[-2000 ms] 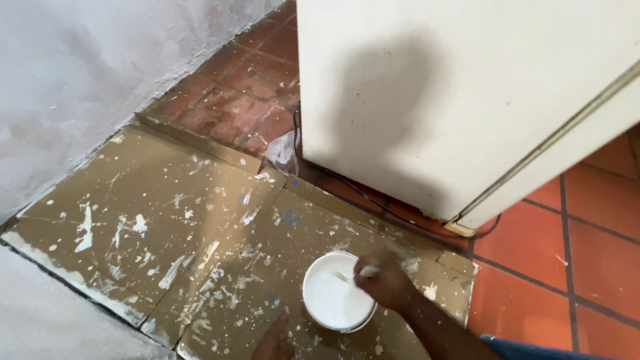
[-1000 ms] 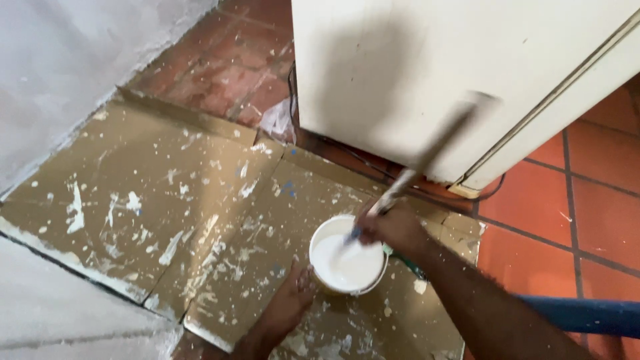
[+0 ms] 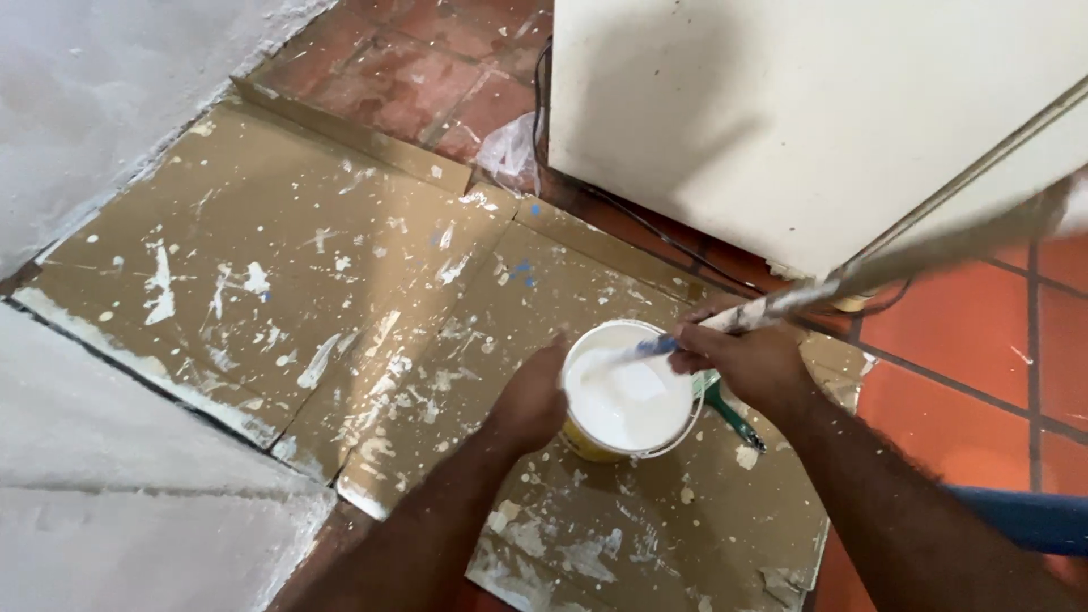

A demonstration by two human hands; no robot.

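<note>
A round bucket (image 3: 586,446) of white paint stands on paint-spattered cardboard (image 3: 340,204). At its left side is my left hand (image 3: 535,395), its fingers against the wall of the bucket. My right hand (image 3: 748,357) grips a long paint-stained stick (image 3: 790,302) above the bucket's right rim. The stick slants from the upper right down to the paint, its lower part bluish and its end whitened; the far end is blurred. A green-handled paintbrush (image 3: 733,414) lies on the cardboard just right of the bucket, partly hidden by the bucket and my right hand.
A cream-coloured cabinet or appliance (image 3: 680,110) stands behind, with a dark cable (image 3: 646,223) along its base and a clear plastic bag (image 3: 510,153) at its corner. White walls (image 3: 102,102) border the left. Red floor tiles (image 3: 943,340) and a blue tube-like object (image 3: 1011,514) are at right.
My left hand has come up to the bucket's left side. The stick in my right hand has tilted lower toward the right since one second ago. The green-handled brush shows more.
</note>
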